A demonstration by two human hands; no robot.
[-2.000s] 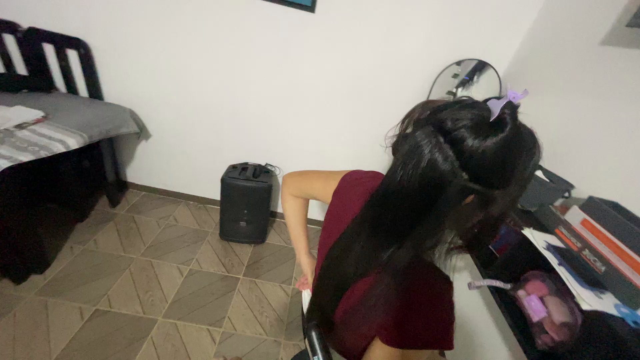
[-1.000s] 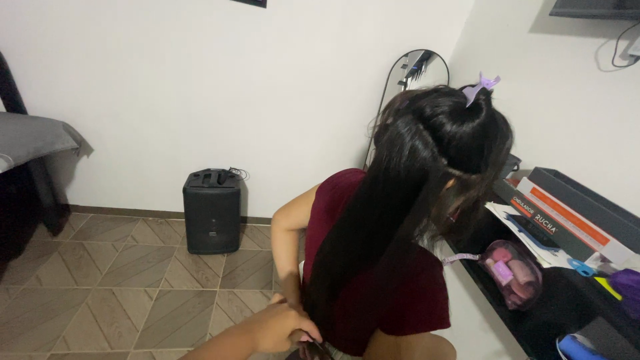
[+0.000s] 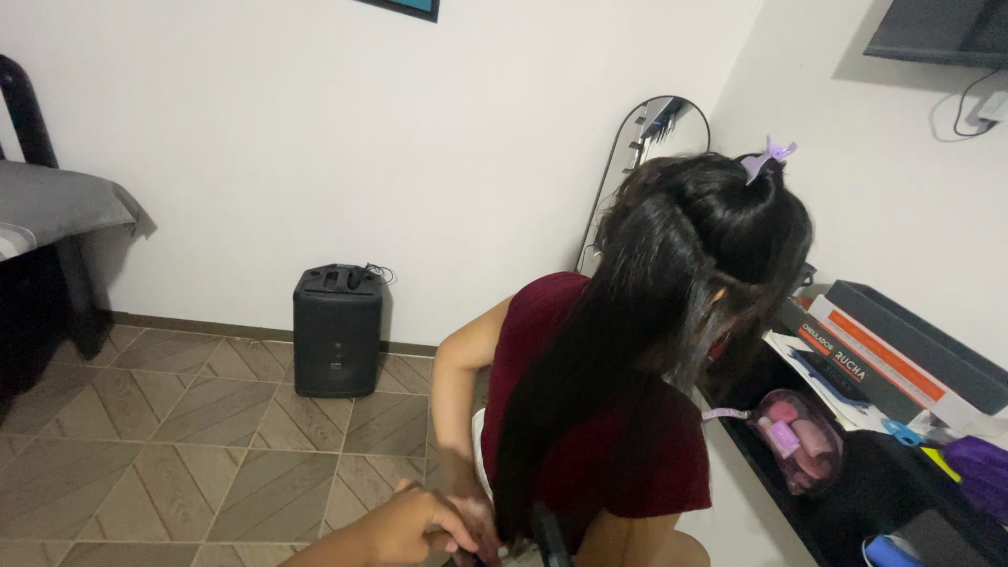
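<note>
A seated person in a dark red shirt (image 3: 681,465) has long dark hair (image 3: 583,378) hanging down the back, with the upper part gathered under a lilac claw clip (image 3: 765,160). My left hand (image 3: 421,524) reaches in from the bottom edge, fingers bent, beside the seated person's own hand (image 3: 472,520) and left of the hair ends. Whether it holds anything is unclear. A blurred dark tool (image 3: 551,535), its kind not certain, shows at the bottom edge against the lower hair. My right hand is out of view.
A black speaker (image 3: 337,335) stands on the tiled floor by the wall. At right, a black desk (image 3: 858,480) bears boxes (image 3: 874,346), a clear pink pouch (image 3: 799,445) and blue scissors (image 3: 902,431). An arched mirror (image 3: 610,169) stands behind the person.
My left hand, not visible two seconds ago, came in by the hair ends one second ago and now shows left of them. The dark tool shows again at the lower hair.
</note>
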